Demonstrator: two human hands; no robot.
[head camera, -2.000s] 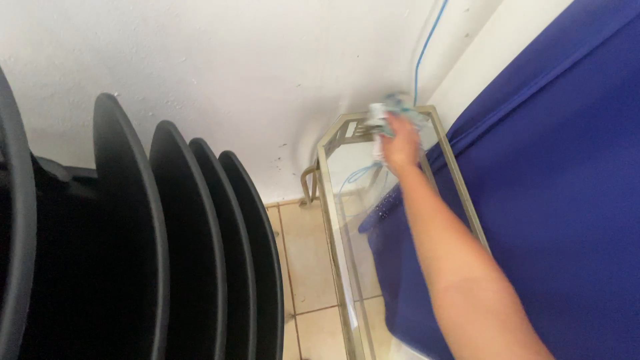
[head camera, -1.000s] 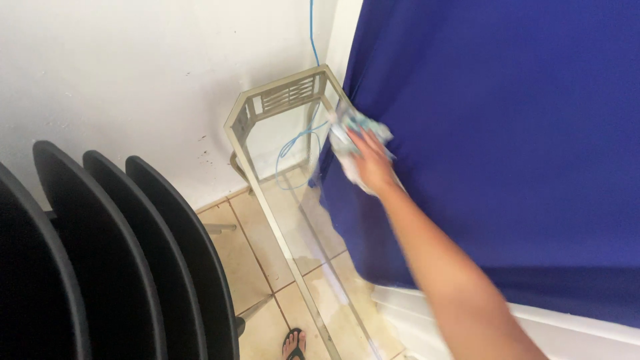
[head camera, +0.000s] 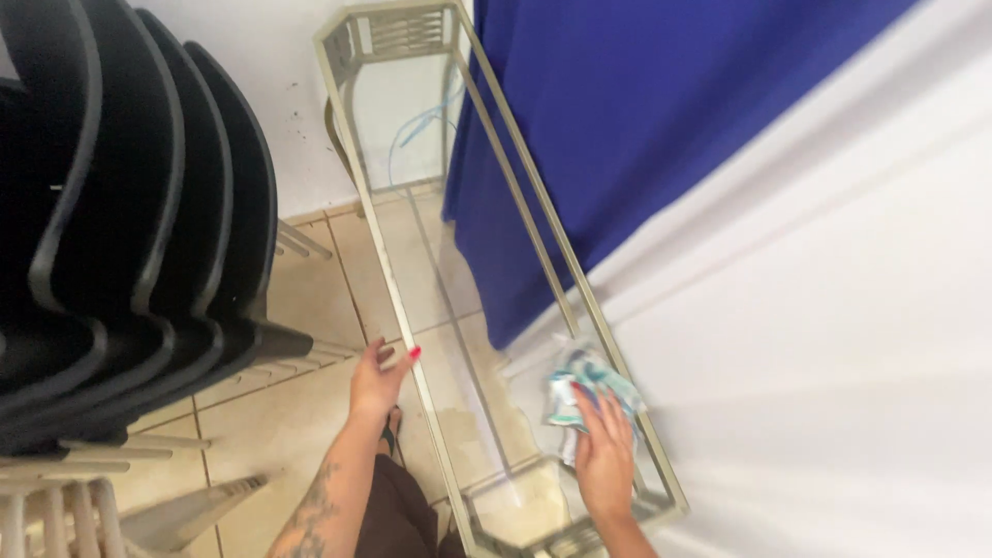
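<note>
My right hand (head camera: 606, 453) presses a crumpled white and teal cloth (head camera: 593, 387) against the glass top near the right rail and near end of a long metal-framed glass table (head camera: 387, 267). My left hand (head camera: 380, 381) holds the left rail of the frame, its thumb on the rail's top and its fingers at the outer side. The floor shows through the glass, and a coiled light-blue cable (head camera: 422, 124) is seen through its far end.
Stacked black chairs (head camera: 155, 194) with pale legs stand at the left. A blue cloth (head camera: 589, 139) and a white cloth (head camera: 821, 310) hang along the right side. A white plastic item (head camera: 58, 515) is at the lower left, over the tiled floor (head camera: 302, 434).
My right hand has moved with the cloth from the table's far end to its near end. My left hand has come into view at the left rail. The view has shifted.
</note>
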